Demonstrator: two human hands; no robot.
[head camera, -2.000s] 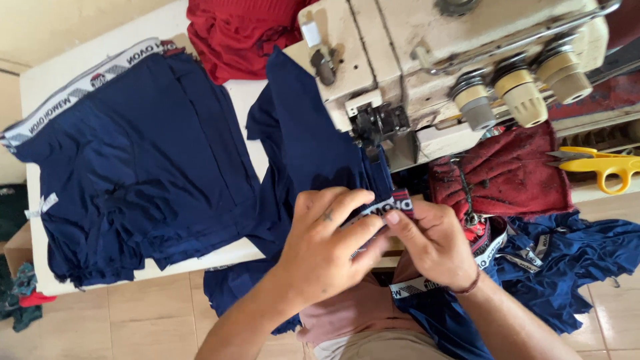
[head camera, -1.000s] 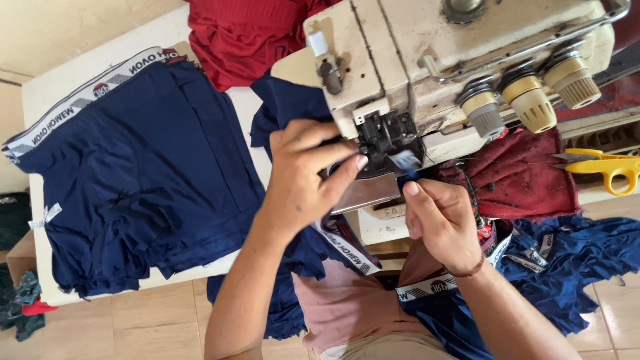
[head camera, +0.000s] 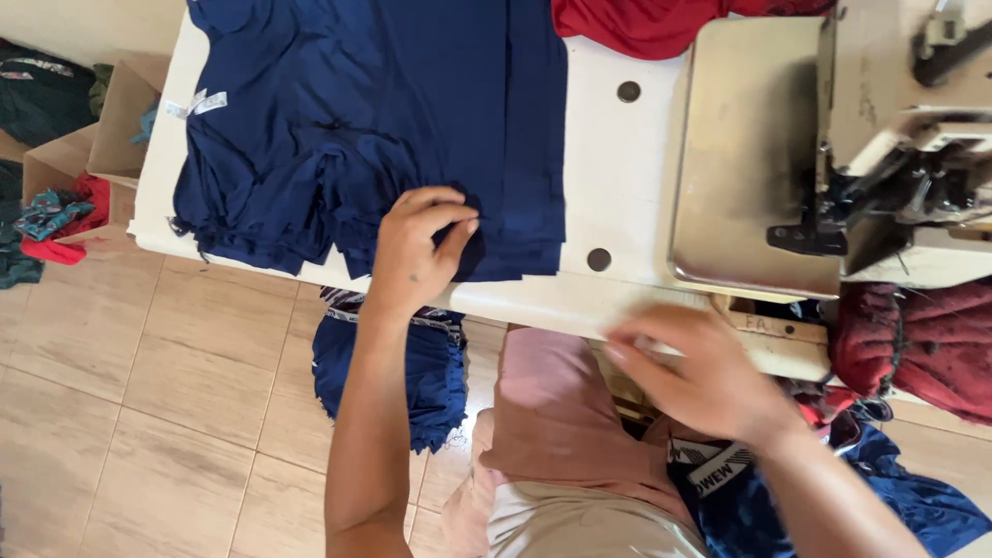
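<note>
My left hand (head camera: 430, 248) is over the lower edge of a stack of navy blue garments (head camera: 434, 101) on the white table, fingers curled and thumb near the forefinger; whether cloth is pinched between them I cannot tell. Blurred by motion, my right hand (head camera: 690, 364) hangs past the table's front edge, fingers apart and nothing seen in it. To its upper right stands the sewing machine (head camera: 868, 194), with a metal plate (head camera: 752, 155) at its left. Navy garments with white lettered waistbands (head camera: 721, 469) lie beside my lap.
Red cloth (head camera: 635, 23) lies at the table's back. A dark red cloth (head camera: 942, 341) is below the machine. Another navy bundle (head camera: 387, 372) hangs or lies below the table edge. Cardboard boxes (head camera: 128, 116) with fabric stand at the far left.
My left hand has moved from the machine's needle area to the navy stack. My right hand has come away from the machine. The view has swung left and closer to the table.
</note>
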